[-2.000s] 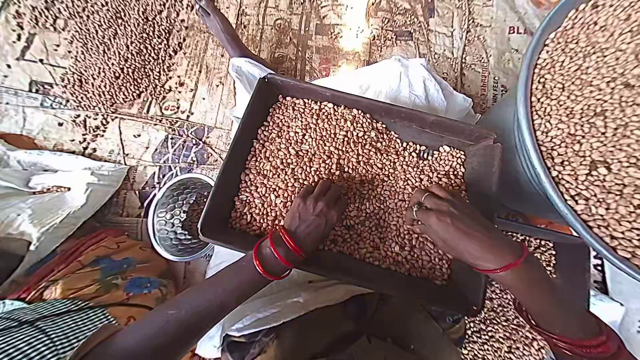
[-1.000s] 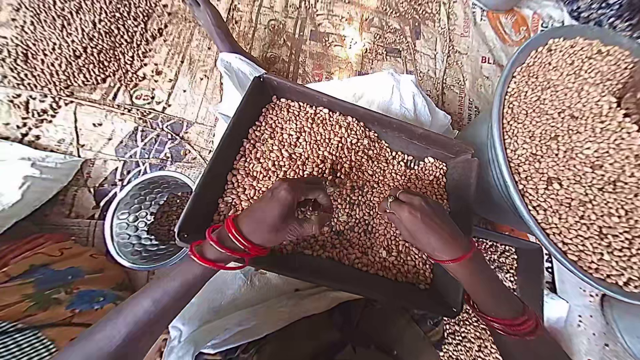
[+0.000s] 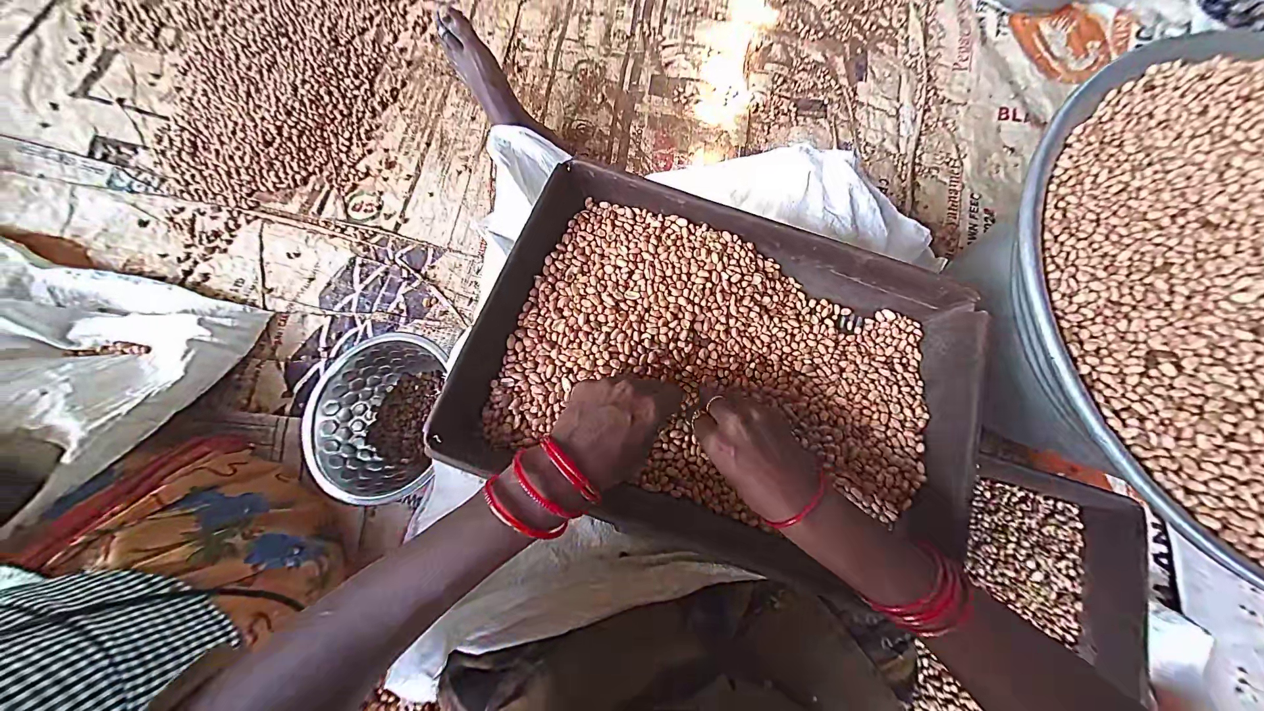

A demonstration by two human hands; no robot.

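A dark rectangular metal tray (image 3: 953, 365) lies tilted across white sacking on my lap, holding a broad layer of pinkish-brown shelled nuts or beans (image 3: 681, 286). My left hand (image 3: 617, 425), with red bangles at the wrist, rests on the nuts near the tray's lower edge, knuckles up and fingertips hidden. Close to its right, my right hand (image 3: 750, 444), wearing a ring, has its fingers curled down at the nuts. Whether either hand holds any nuts cannot be seen.
A dimpled metal bowl (image 3: 331, 415) with dark bits stands left of the tray. At right are a large metal tub (image 3: 1032, 247) of nuts and a second tray (image 3: 1116, 583). Loose nuts (image 3: 276, 99) cover the sheet at upper left. A foot (image 3: 474, 59) shows beyond the tray.
My left hand, raised with curled fingers over the tray one second ago, is now down on the nuts, nearer my right hand.
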